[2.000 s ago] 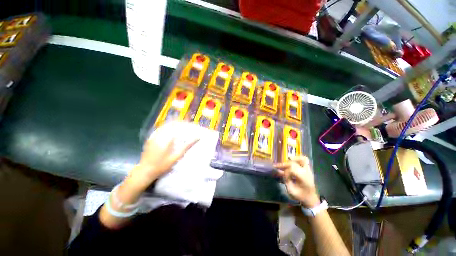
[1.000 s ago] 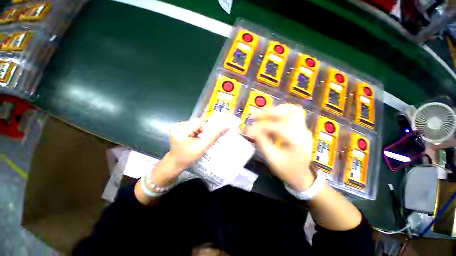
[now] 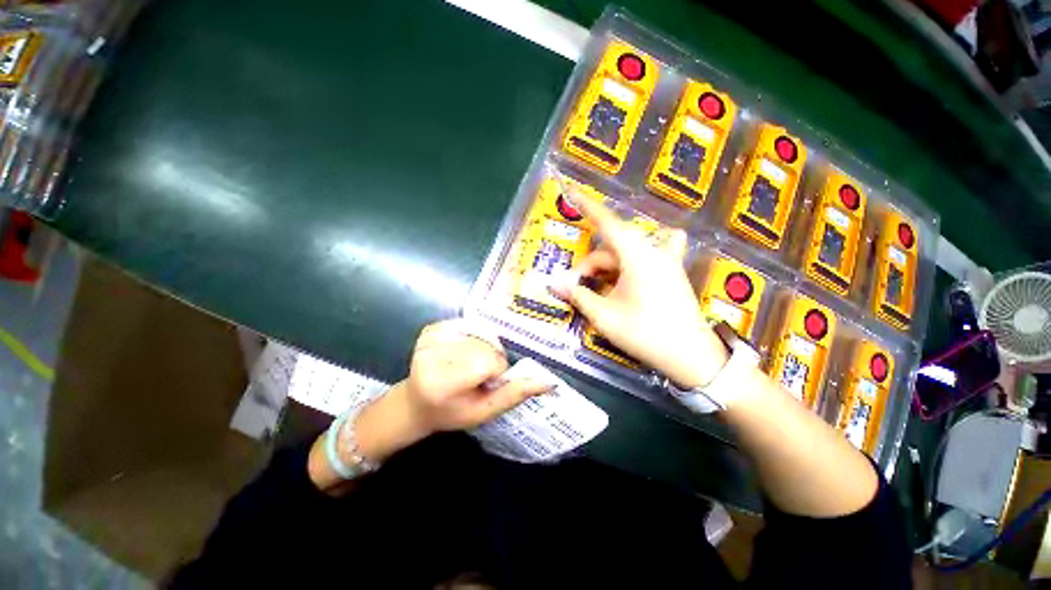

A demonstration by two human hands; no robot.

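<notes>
A clear blister tray (image 3: 524, 328) holds two rows of yellow devices with red discs; one yellow device (image 3: 757, 184) lies in the far row. My left hand (image 3: 455, 375) grips a white label sheet (image 3: 539, 421) at the tray's near left edge. My right hand (image 3: 640, 288) is over the near row, its index finger extended at the red disc of the leftmost near device (image 3: 553, 259). Its thumb is lower, beside that device. It partly hides the second near device. Whether a small label is at the right fingertips, I cannot tell.
A smartphone (image 3: 959, 375), a white fan (image 3: 1020, 317) and a grey-white block (image 3: 977, 467) stand right of the tray. Stacked filled trays (image 3: 46, 110) are at the far left. A large brown cardboard box (image 3: 150, 403) is below the bench edge at left.
My right hand has moved from beside the label sheet to the leftmost near device. The sheet stays in my left hand. The view has shifted, so the tray appears farther right.
</notes>
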